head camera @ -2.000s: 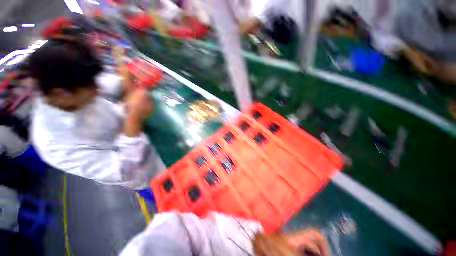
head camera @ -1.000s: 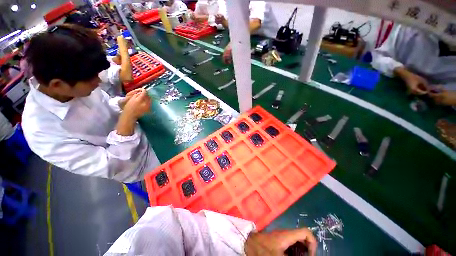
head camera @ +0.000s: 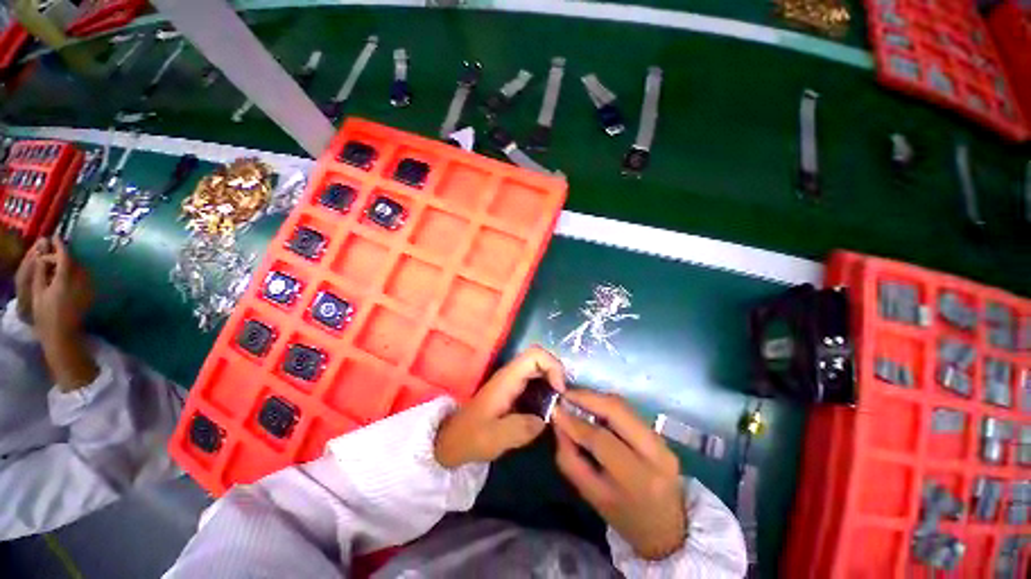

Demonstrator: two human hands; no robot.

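Observation:
My left hand holds a dark watch head between its fingers, above the green bench. My right hand meets it, its fingertips pinching a small silvery piece against the watch head's edge; the fingers partly hide it. The red-orange head tray lies left of my hands, with dark watch heads in its left pockets and many empty pockets. A loose pile of thin silver pins lies just beyond my hands. Grey band pieces lie on the bench right of my right hand.
The band tray stands at the right, beside a black frame and a brass-tipped item. Watches with straps lie on the belt beyond. Gold parts and silver parts lie left, near another person's hands.
The view has swung right and down. Both my hands now show together, at the watch head. The band tray and black frame have come into view.

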